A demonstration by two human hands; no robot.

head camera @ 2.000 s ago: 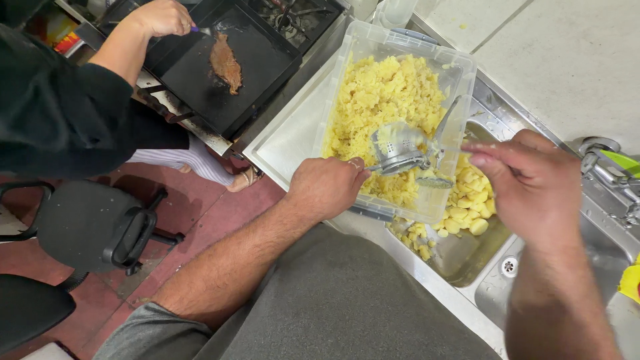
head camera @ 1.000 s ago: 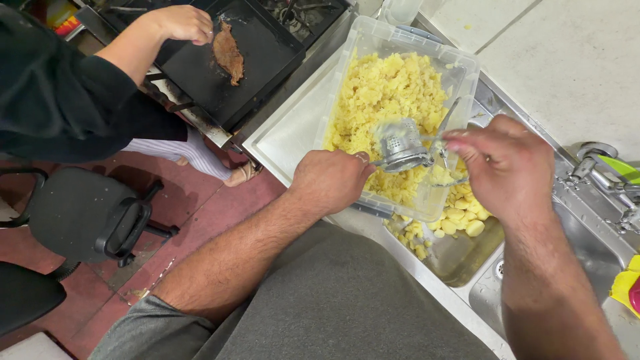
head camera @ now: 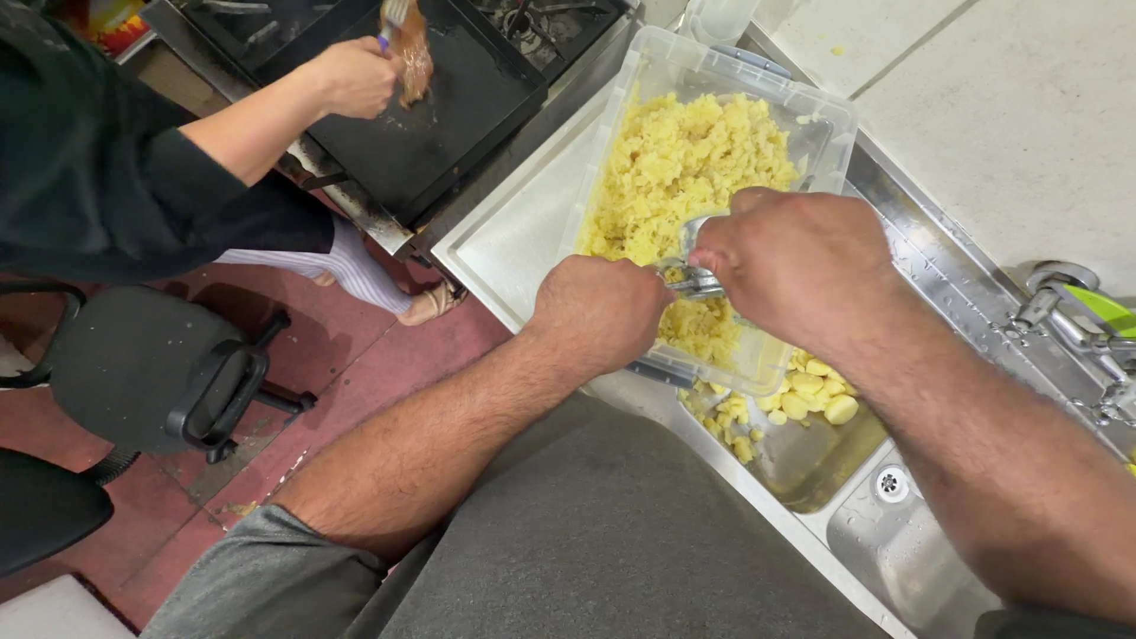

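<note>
My left hand (head camera: 603,311) is closed around a handle of a metal potato ricer (head camera: 701,282), over the near part of a clear plastic bin (head camera: 821,115). My right hand (head camera: 799,257) grips the ricer's upper handle and hides much of the tool. Both hands are close together. Below and beyond them, riced yellow potato (head camera: 692,169) fills much of the bin. Peeled potato pieces (head camera: 808,390) lie in the sink basin under the bin's near right corner.
At the left, a person's hand (head camera: 359,78) holds a fork over meat (head camera: 415,58) on a black griddle (head camera: 444,133). An office chair (head camera: 151,364) stands on the red floor. A faucet (head camera: 1065,311) is at the right, beside a second basin (head camera: 923,532).
My right hand has come toward my left hand, bringing the ricer's handles together. At the griddle, the other person's fork is now over the meat.
</note>
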